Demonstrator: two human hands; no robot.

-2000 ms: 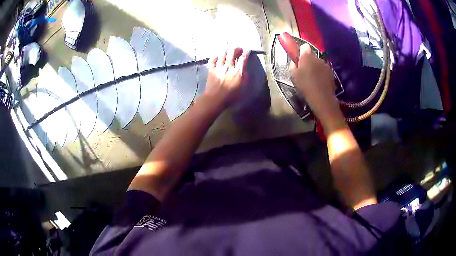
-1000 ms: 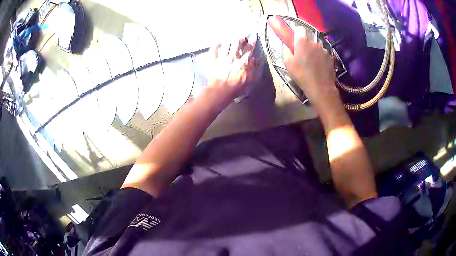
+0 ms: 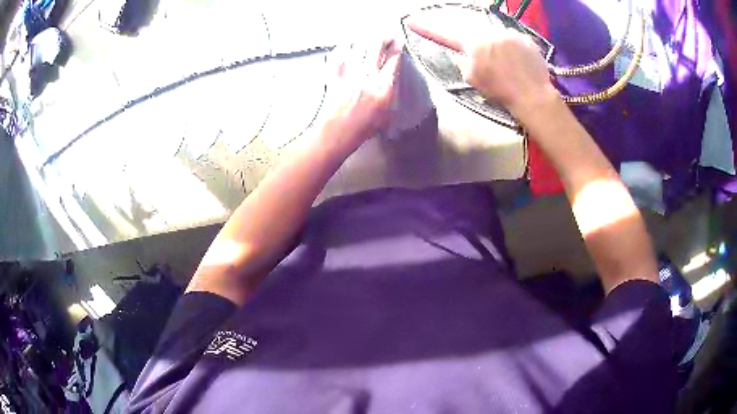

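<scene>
Pale fabric panels overlap in a row on the beige table cover, with a thin dark seam line across them. Glare washes out most of their edges. My left hand lies flat on the right end of the row, its fingertips blurred by light; I cannot tell if it pinches anything. My right hand grips the handle of the iron. The iron's pointed end faces left, just right of my left hand, and my hand hides part of its body.
The iron's ribbed hoses loop at the right over purple fabric. A red band edges the table's right end. Loose grey and dark pieces lie at the far left. Dark heaps show below the table.
The iron and my right hand have moved up in the view, and the iron's tip has shifted left towards my left hand. The panels also sit higher in the view, under stronger glare.
</scene>
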